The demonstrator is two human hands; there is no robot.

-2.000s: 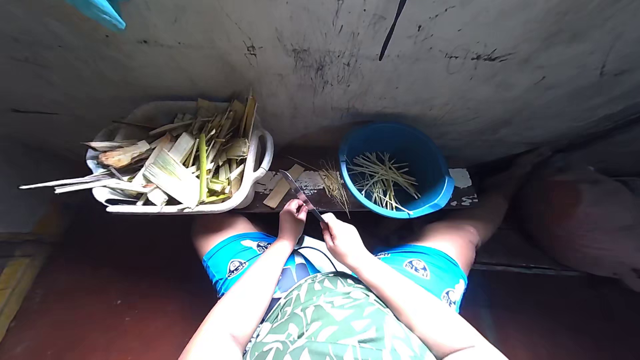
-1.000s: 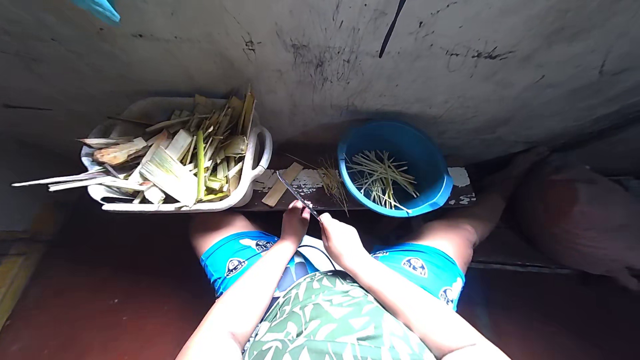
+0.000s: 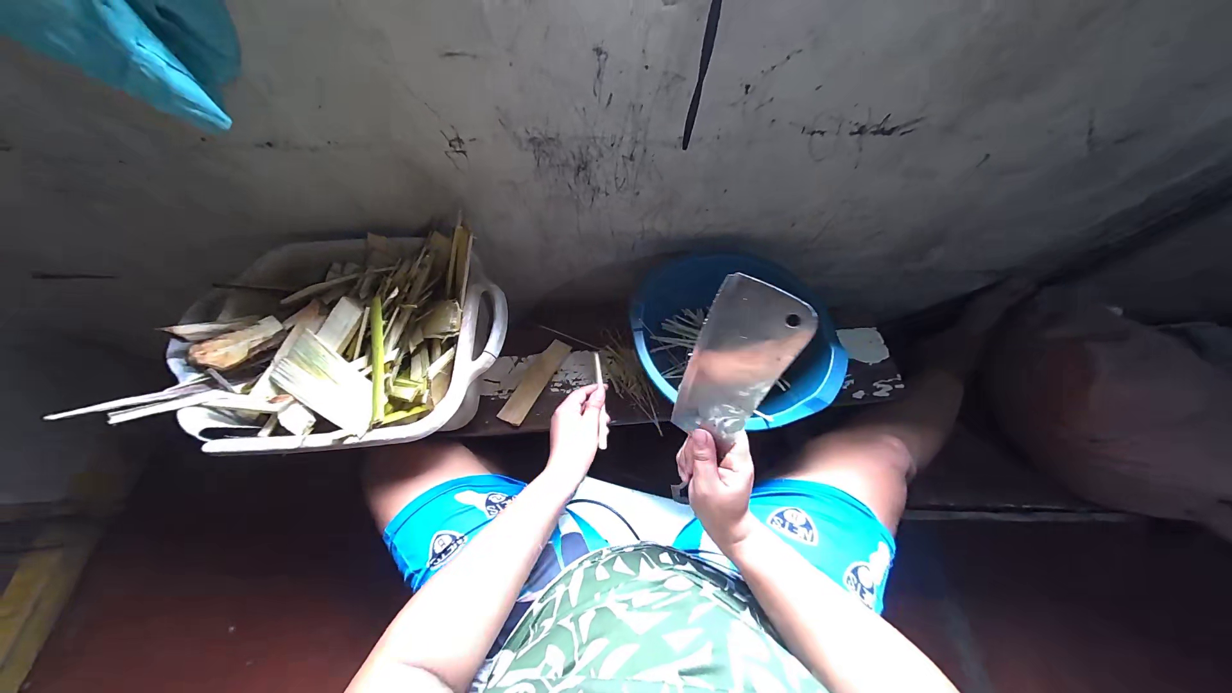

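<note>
My left hand (image 3: 578, 431) grips a thin pale plant strip (image 3: 598, 371) that stands up between its fingers. In my right hand (image 3: 717, 481) is a metal cleaver (image 3: 746, 356), its broad blade raised in front of the blue plastic basin (image 3: 830, 395). Thin cut strips (image 3: 679, 330) lie in that basin, partly behind the blade. A flat piece of stalk (image 3: 534, 383) rests on the low bench, to the left of my left hand. Further left, a white plastic basket (image 3: 489, 332) is heaped with split stalks and sheath pieces (image 3: 332, 371).
The low bench (image 3: 577, 371) has peeling paint and bears scattered thin fibres (image 3: 630, 371) between basket and basin. Behind it rises a stained grey wall (image 3: 577, 125). A blue bag or cloth (image 3: 144, 58) hangs at the upper left. A large pale sack (image 3: 1116, 414) stands at the right.
The cleaver, seen edge-on between my hands before, now shows its broad side over the basin. My hands have moved apart, and the strip stands up in my left hand.
</note>
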